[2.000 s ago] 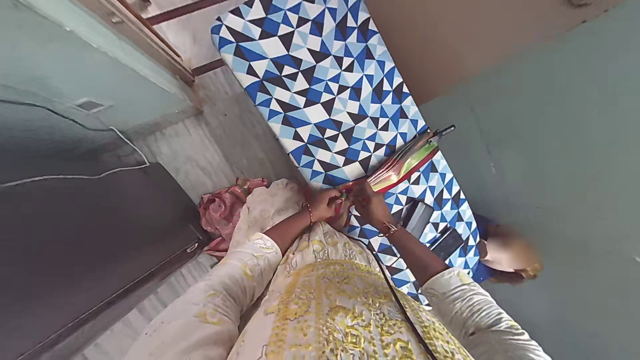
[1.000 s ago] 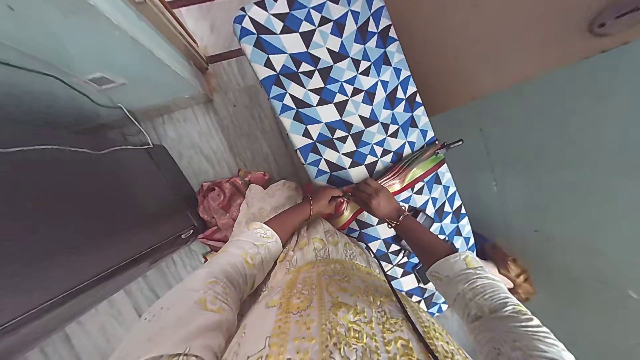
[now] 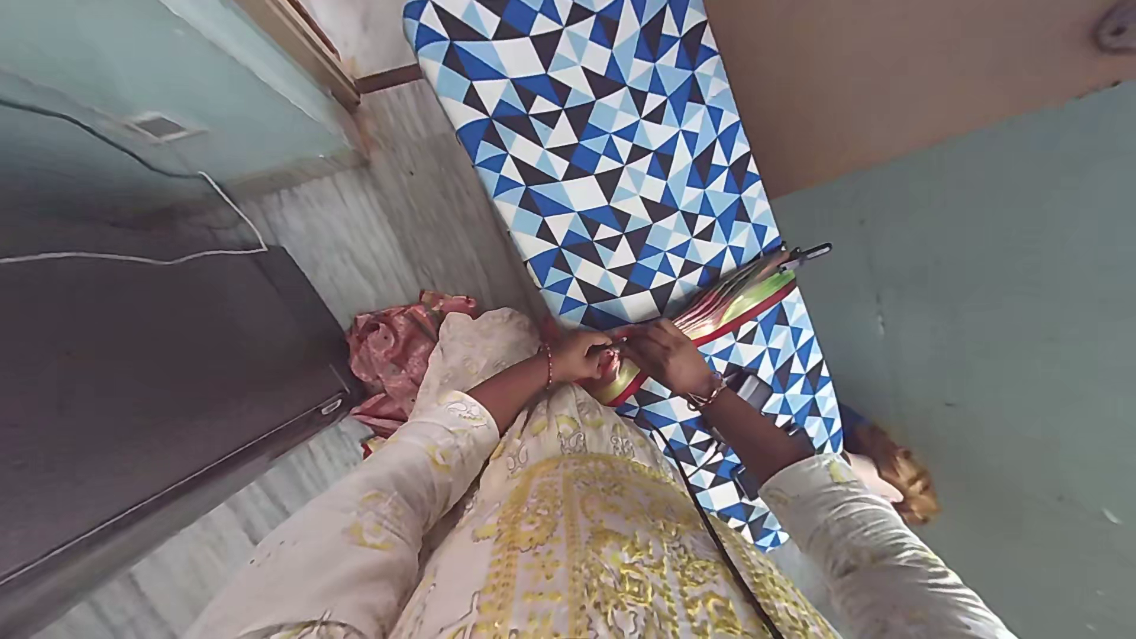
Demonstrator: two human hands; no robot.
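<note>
A long item with green, gold and red bands (image 3: 750, 302) lies across the blue, black and white patterned surface (image 3: 612, 160); its exact kind is unclear. Its near end is at my two hands, close to my body. My left hand (image 3: 581, 357) has its fingers curled at this end, around something small and reddish that I cannot make out. My right hand (image 3: 666, 355) rests over the banded item, fingers bent toward the left hand's fingertips. A dark, slim object with a clip-like tip (image 3: 806, 256) sticks out at the item's far end.
Dark objects (image 3: 753, 390) lie on the patterned surface beside my right wrist. Pink cloth (image 3: 395, 355) is bunched at my left. A dark cabinet-like piece (image 3: 160, 399) with a white cable (image 3: 160, 260) stands further left. Part of a person's head (image 3: 896, 475) shows at the right.
The right hand's fingers have shifted slightly at the near end of the banded item. Both hands stay close together there.
</note>
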